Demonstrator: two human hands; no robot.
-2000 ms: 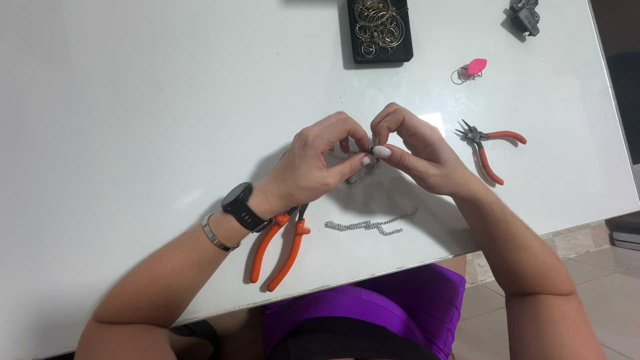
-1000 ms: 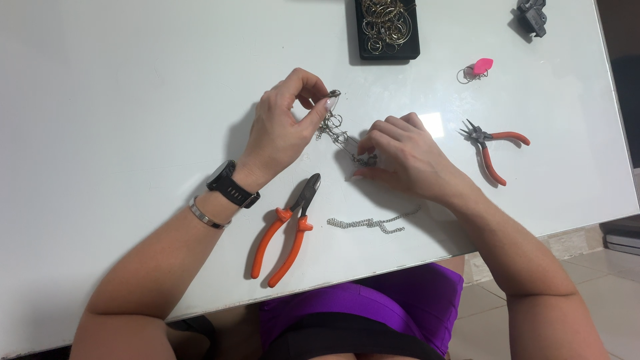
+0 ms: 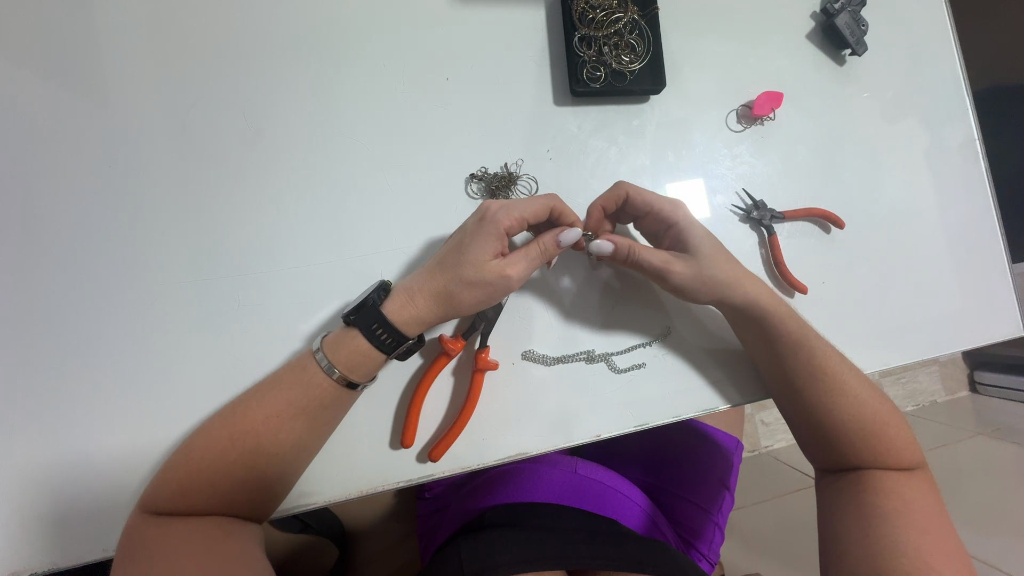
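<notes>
My left hand (image 3: 504,252) and my right hand (image 3: 664,244) meet fingertip to fingertip over the table, both pinching a small metal jewelry piece (image 3: 590,237) that the fingers mostly hide. Just beyond my left hand lies a tangled heap of metal jewelry (image 3: 502,182). Long-nosed pliers with orange handles (image 3: 472,364) lie partly under my left hand. A thin silver-coloured chain (image 3: 592,357) lies loosely folded on the near side of my hands. To the right of my right hand rest round-nose pliers with orange-red handles (image 3: 780,228), jaws apart.
A black tray (image 3: 616,90) full of rings and hoops stands at the far side of the white table (image 3: 200,160). Farther right are a pink piece with wire rings (image 3: 766,106) and a dark grey plastic object (image 3: 846,26). The table's near edge runs below the pliers.
A second ago my hands were apart with a jewelry tangle between them. That tangle now lies on the table beyond my left hand, and my hands have come together on a small piece.
</notes>
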